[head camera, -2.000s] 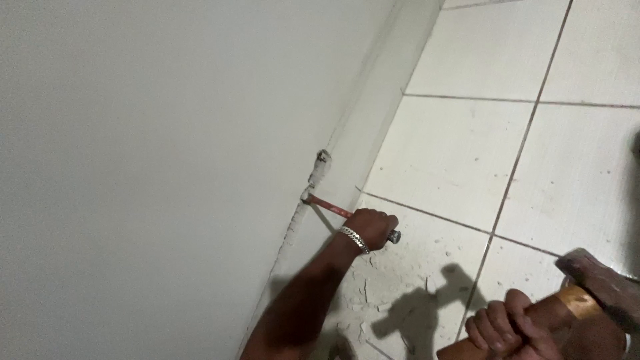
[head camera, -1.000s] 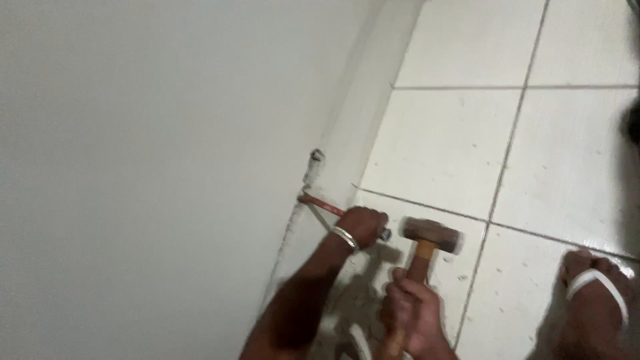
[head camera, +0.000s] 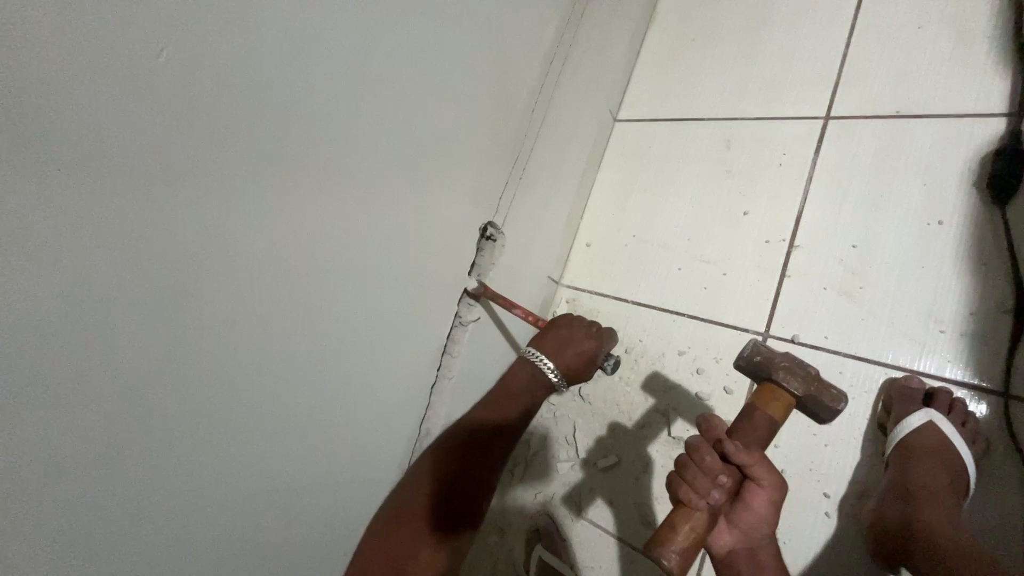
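Observation:
My left hand, with a silver chain bracelet at the wrist, grips a red steel chisel. The chisel's tip meets a rough groove cut in the pale wall, and its struck end pokes out beyond my fist. To the right, my right hand is closed around the wooden handle of a sledgehammer. The hammer's rusty head is held apart from the chisel, over the floor. A dark hole opens at the groove's upper end, with thin lines marked on the wall above it.
White floor tiles with dark joints carry plaster chips and dust, thickest below the groove. A foot in a white-strapped sandal stands at the lower right, another at the bottom. A black cable with a thicker part runs along the right edge.
The hammer has swung from the right to near the chisel's struck end, then back away to the right. My left hand keeps the chisel at the groove throughout.

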